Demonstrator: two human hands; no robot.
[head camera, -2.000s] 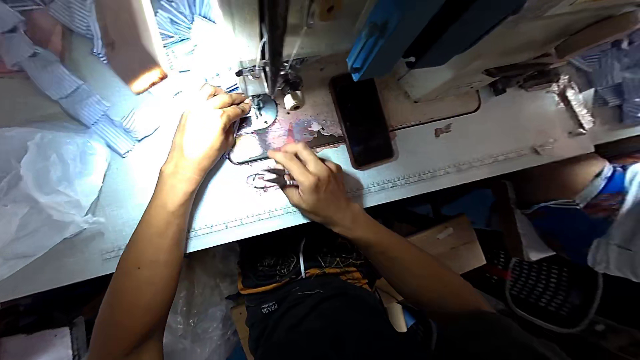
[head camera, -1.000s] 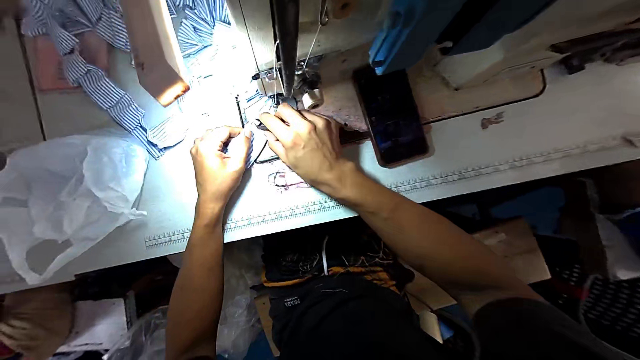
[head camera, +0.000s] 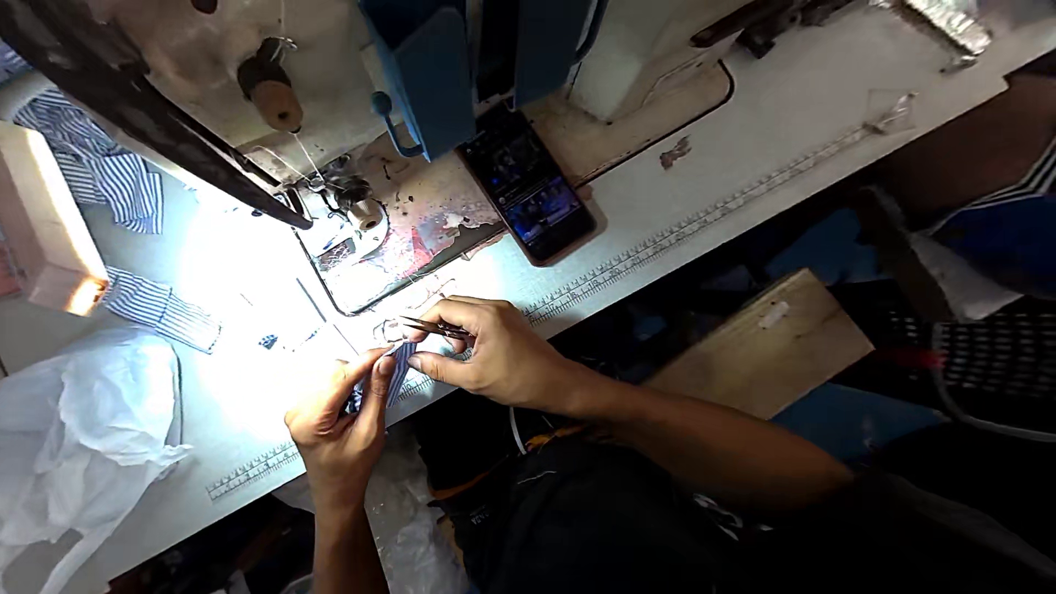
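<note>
My left hand (head camera: 342, 412) pinches a small piece of blue-and-white striped fabric (head camera: 402, 371) between thumb and fingers, over the front edge of the sewing table. Beside it, my right hand (head camera: 503, 355) holds a pair of small pointed metal thread snips (head camera: 437, 328), with the tips pointing left above the fabric; its thumb reaches the fabric's edge. Behind both hands are the presser foot and needle area of a sewing machine (head camera: 338, 210), with nothing visible under the foot that I can make out. Another striped fabric strip (head camera: 165, 309) lies to the left in bright light.
A smartphone (head camera: 536, 194) with a lit screen lies right of the needle area. A white plastic bag (head camera: 99, 429) rests at the left, near a wooden block (head camera: 49, 223) and more striped fabric (head camera: 124, 181). A printed ruler scale (head camera: 660, 247) runs along the table's front edge.
Both hands have moved from beside the needle area toward the table's front edge, with striped fabric now visible between them. The phone screen has changed from dark to lit. The view has shifted and turned.
</note>
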